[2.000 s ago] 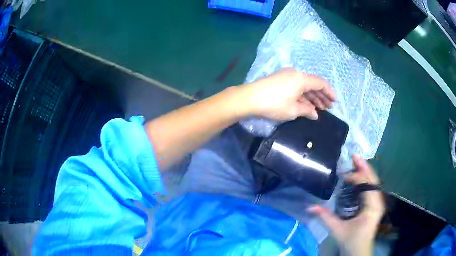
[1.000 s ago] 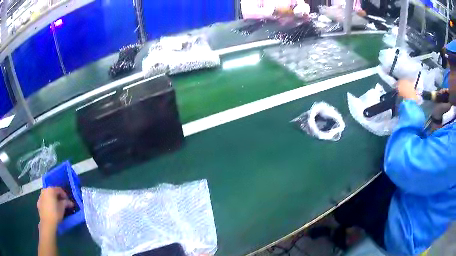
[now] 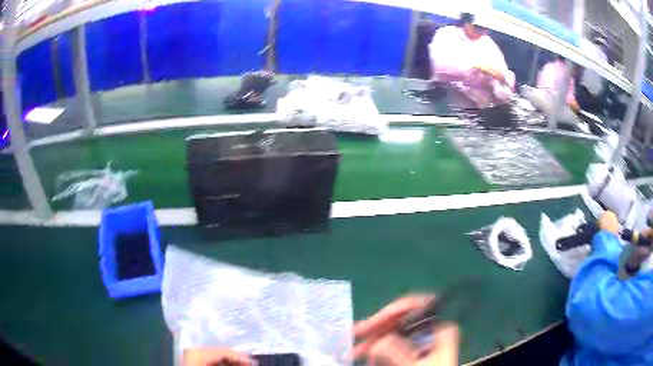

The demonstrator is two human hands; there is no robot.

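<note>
The black housing (image 3: 276, 359) shows only as a dark strip at the bottom edge, in front of the bubble wrap sheet (image 3: 261, 304). My left hand (image 3: 215, 357) is cut off by the bottom edge, its fingers beside the housing's left end; its grip is hidden. My right hand (image 3: 408, 334) is blurred, right of the bubble wrap, closed around a dark tool that looks like the electric screwdriver (image 3: 424, 318). A dark blurred streak, perhaps its cord, runs up to the right. The blue parts bin (image 3: 131, 250) with dark contents stands at the left.
A large black box (image 3: 263, 182) stands behind the bubble wrap. A bagged pale coil (image 3: 510, 243) lies to the right. A worker in blue (image 3: 608, 307) handles a black part at the far right. White wrapping (image 3: 331, 106) and people in pink are across the line.
My left hand has left the blue bin and is down at the housing. My right hand with the dark tool has come into view. The camera view has turned left and lifted.
</note>
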